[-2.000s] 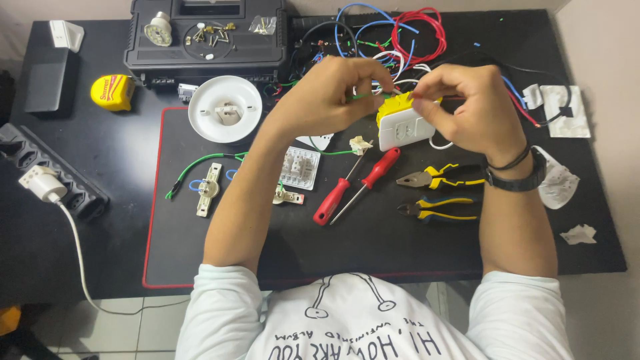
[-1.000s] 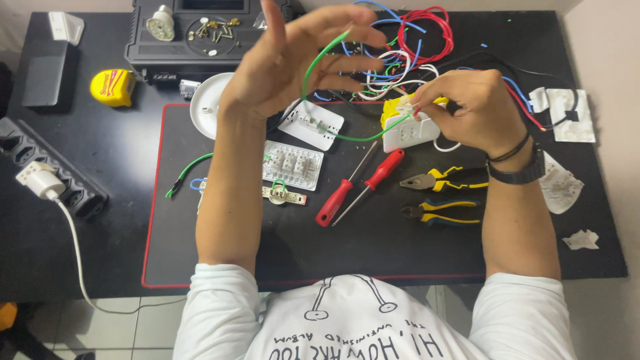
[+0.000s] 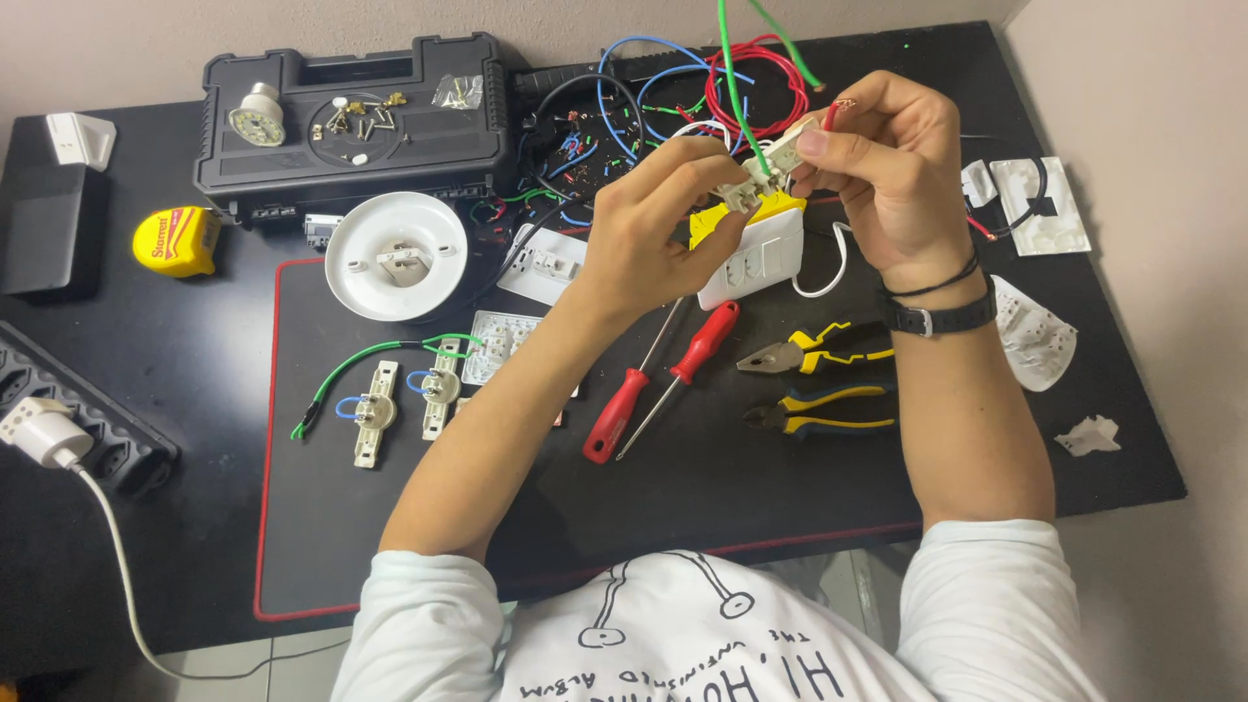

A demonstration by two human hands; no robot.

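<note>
Between my left hand (image 3: pixel 658 219) and my right hand (image 3: pixel 873 171), the fingers grip an off-white socket module on a mounting strap (image 3: pixel 756 183). A green wire (image 3: pixel 736 93) rises from the module, and its free end bends over to the right. A short red wire with bare copper strands (image 3: pixel 834 112) shows at my right fingertips. Below the hands, a white outlet plate (image 3: pixel 751 263) sits against a yellow electrical box (image 3: pixel 717 222). Two similar modules with blue jumper wires (image 3: pixel 373 411) lie on the mat, beside a green wire with a dark joint (image 3: pixel 366 353).
Two red-handled screwdrivers (image 3: pixel 707 341), combination pliers (image 3: pixel 814 351) and cutting pliers (image 3: pixel 819 409) lie near my forearms. A round white lamp base (image 3: pixel 397 219), tape measure (image 3: pixel 177 241) and black tool case (image 3: pixel 341 180) are at left. Loose wires (image 3: pixel 673 73) lie behind.
My left hand, raised with spread fingers a second ago, now grips the module. The green wire, stretched between the hands earlier, now stands up from the module.
</note>
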